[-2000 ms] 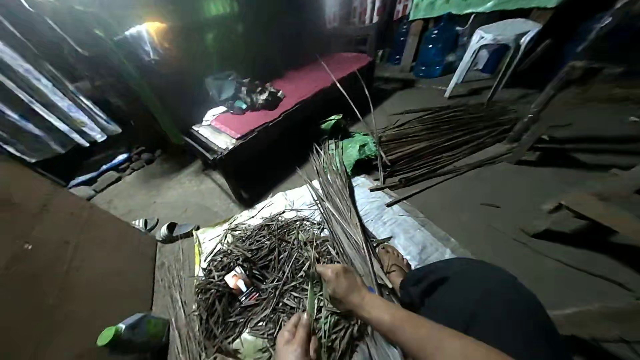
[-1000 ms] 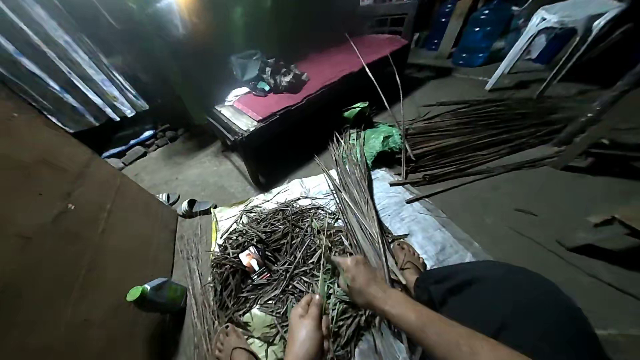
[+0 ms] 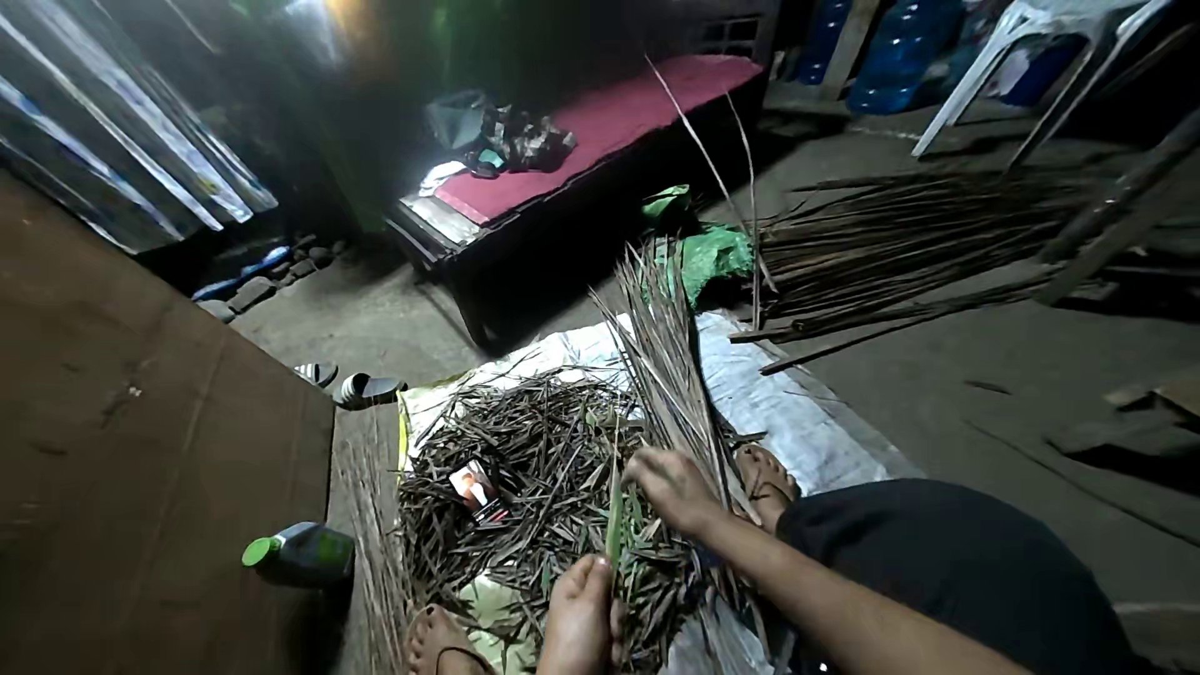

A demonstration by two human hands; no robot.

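Note:
My left hand (image 3: pixel 583 614), low in the head view, grips the lower end of a narrow green leaf strip (image 3: pixel 615 511) that points upward. Just right of the strip's upper part is my right hand (image 3: pixel 670 487), its fingers curled; whether it holds anything cannot be told. Beneath both hands spreads a pile of short dry leaf pieces (image 3: pixel 534 445), with some green ones among them. A small printed packet (image 3: pixel 478 489) lies on the pile. Beside my right hand, a bundle of long dry leaf strips (image 3: pixel 666 366) extends away across white sacking (image 3: pixel 750 375).
My feet flank the pile. At left are a green-capped bottle (image 3: pixel 300 553), thin dry sticks (image 3: pixel 370 534), a brown panel (image 3: pixel 159 422) and sandals (image 3: pixel 366 389). Beyond stand a bench with a red top (image 3: pixel 628 122), a green bag (image 3: pixel 708 262), long brown sticks (image 3: pixel 900 244) and a white chair (image 3: pixel 994 56).
My right hand has moved slightly up and away from my left hand, and more of the green strip shows between them.

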